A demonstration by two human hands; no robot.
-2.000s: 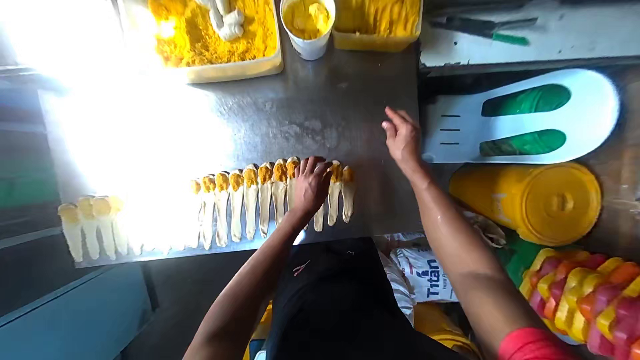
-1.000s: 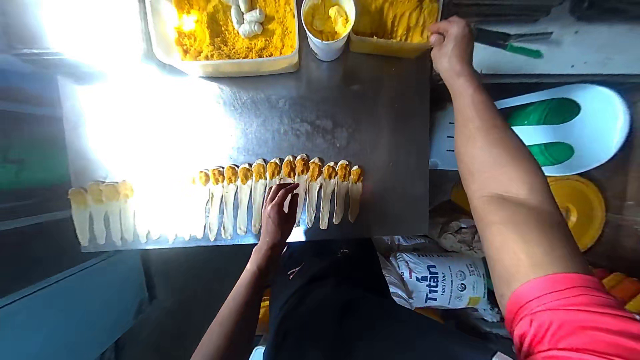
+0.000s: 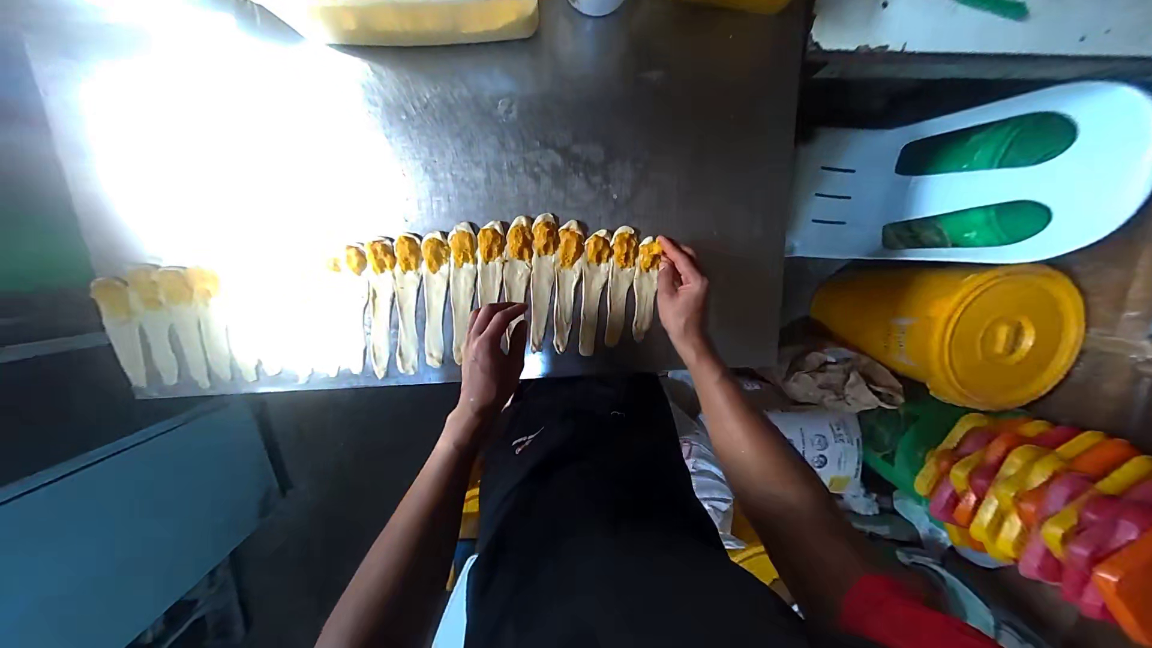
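Note:
A row of long dough strips (image 3: 542,301), each with a dab of orange-yellow filling (image 3: 544,238) at its far end, lies along the near edge of the metal table (image 3: 576,126). My right hand (image 3: 681,288) is at the rightmost strip, fingertips touching the filling at its top; whether they grip anything is unclear. Over the lower ends of the middle strips, my left hand (image 3: 493,346) hovers with bent fingers and nothing visible in it. Glare hides much of the left part of the row.
Part of a tub of yellow filling (image 3: 432,22) shows at the table's far edge, beside a white cup (image 3: 596,5). To the right are a white plastic chair (image 3: 846,193), a yellow lidded bucket (image 3: 945,328), stacked colourful plastic items (image 3: 1035,495) and a printed sack (image 3: 823,450).
My right hand has come from the filling tub at the far right down to the rightmost strip. My left hand remains near the middle strips. The view has tilted downward.

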